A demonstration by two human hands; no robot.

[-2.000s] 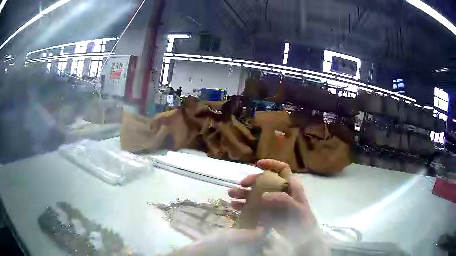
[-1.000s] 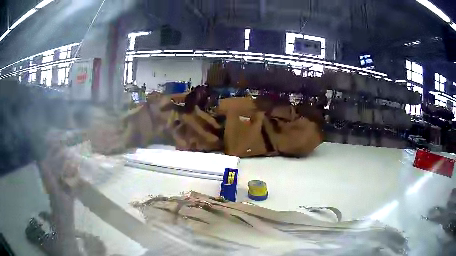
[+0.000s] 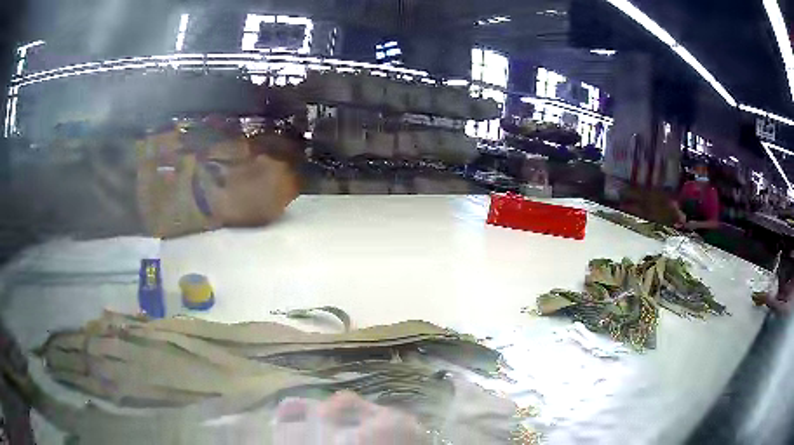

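A long pile of khaki webbing shoulder straps [image 3: 374, 356] lies across the near part of the table. One blurred hand of mine [image 3: 344, 421] is cut off by the bottom edge, with its fingertips over the near side of the pile. I cannot tell whether it is my left or right hand, or whether it grips a strap. My other hand cannot be made out. Gold hardware [image 3: 527, 426] shows at the pile's right end, beside thin white slips [image 3: 575, 365].
A blue box [image 3: 151, 288] and a round yellow-blue item [image 3: 197, 292] stand behind the straps. Brown bags [image 3: 248, 187] are at the back left, a red crate [image 3: 536, 216] at the far side. A second strap pile [image 3: 640, 291] lies right. A masked person [image 3: 698, 200] is far right.
The view has swung right, bringing the second strap pile and the person into view. The rolled strap held two seconds ago no longer shows. A hand now shows over the near strap pile.
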